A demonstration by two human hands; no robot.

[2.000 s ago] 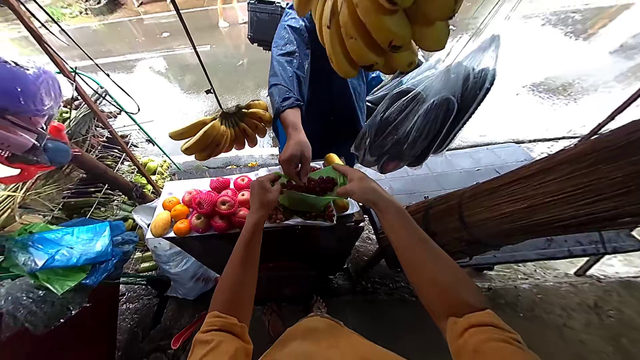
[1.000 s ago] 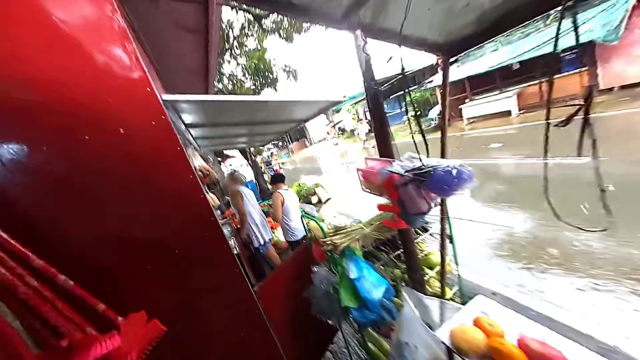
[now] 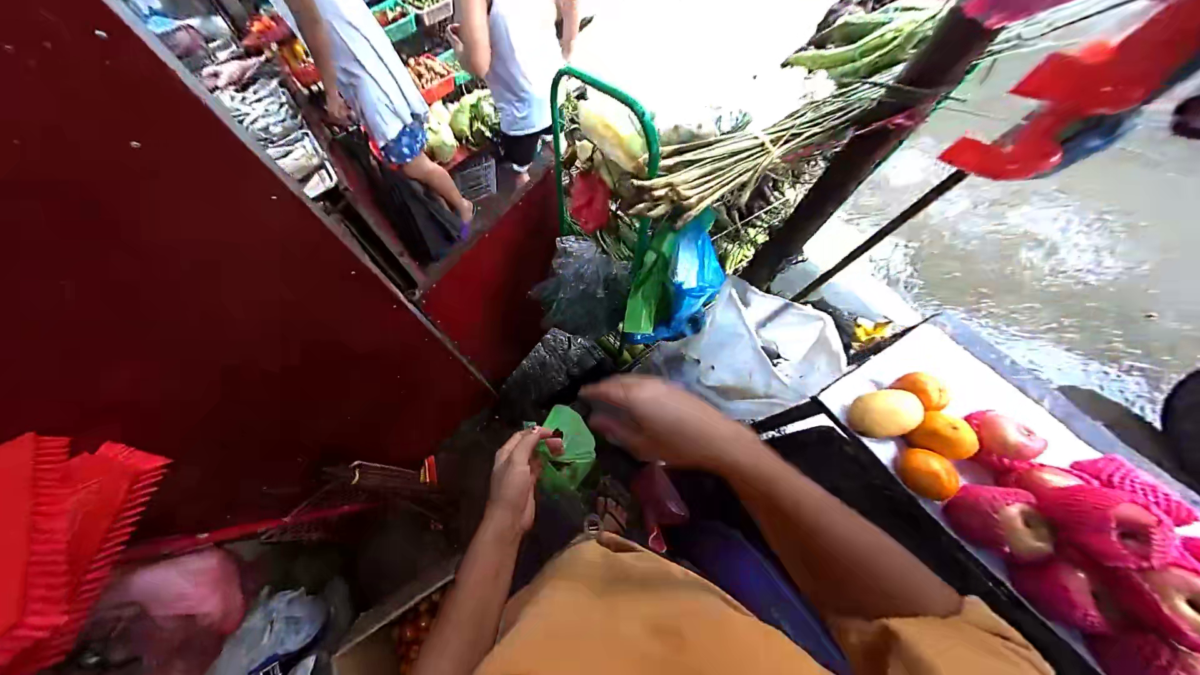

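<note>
A small green plastic bag (image 3: 567, 450) hangs low in front of me, its contents too dark to make out. My left hand (image 3: 518, 469) is closed on the bag's left edge. My right hand (image 3: 647, 422), blurred, is just right of the bag; its fingers are partly hidden, and I cannot tell whether they hold anything. Blue plastic bags (image 3: 692, 277) and a green bag (image 3: 650, 286) hang beyond my hands near a green metal frame (image 3: 560, 122). At the right, oranges (image 3: 928, 473) and apples in pink foam nets (image 3: 1102, 520) lie on a white board (image 3: 867, 375).
A dark red panel (image 3: 234, 309) rises at the left, with red plastic bags (image 3: 66, 525) hanging by it. A dark post (image 3: 853, 150) leans at the upper right. Two people stand beyond among vegetable crates. A box of small red fruits (image 3: 417, 628) lies low at the left.
The view has swung left from the fruit display. Two seconds ago both hands held a green bag with dark red fruit over the display, facing another person; now the hands are beside the red panel.
</note>
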